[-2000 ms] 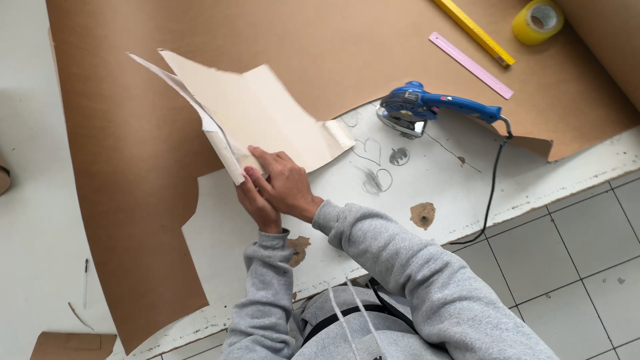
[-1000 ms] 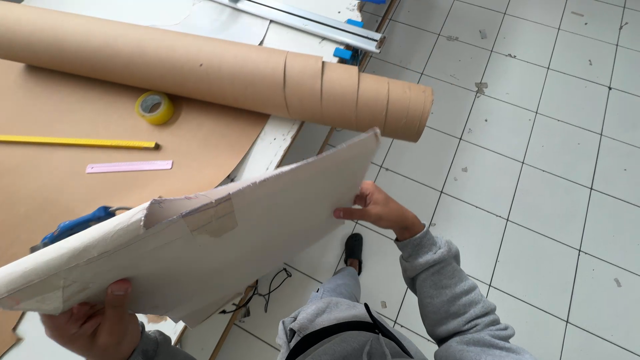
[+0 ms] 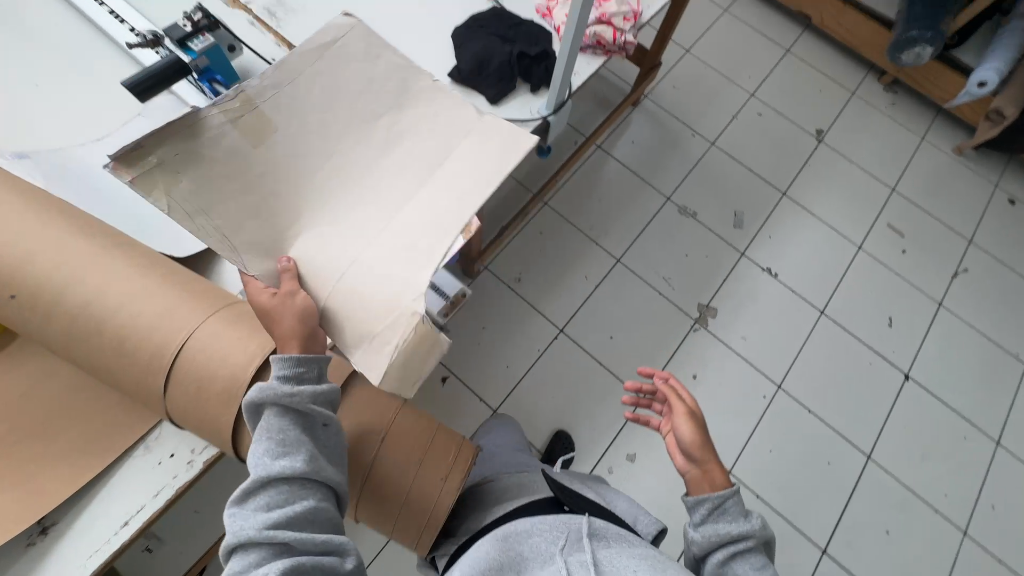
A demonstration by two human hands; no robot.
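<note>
My left hand grips the near edge of a large cream sheet of paper or thin card, thumb on top. The sheet looks folded in layers, with creases, a torn notch at its right side and tape near its far left corner. It is held above the roll of brown kraft paper, whose end reaches my waist. My right hand holds nothing; its fingers are spread in the air over the tiled floor, to the right of the sheet.
A blue and black device sits on a metal rail at the upper left. Black cloth and red-and-white fabric lie on the table beyond, beside a grey metal post. A wooden shelf holds rolls at the upper right.
My right hand has let go of the sheet, which both hands held a second ago. The view has swung right from the table with the cutter and yellow tape.
</note>
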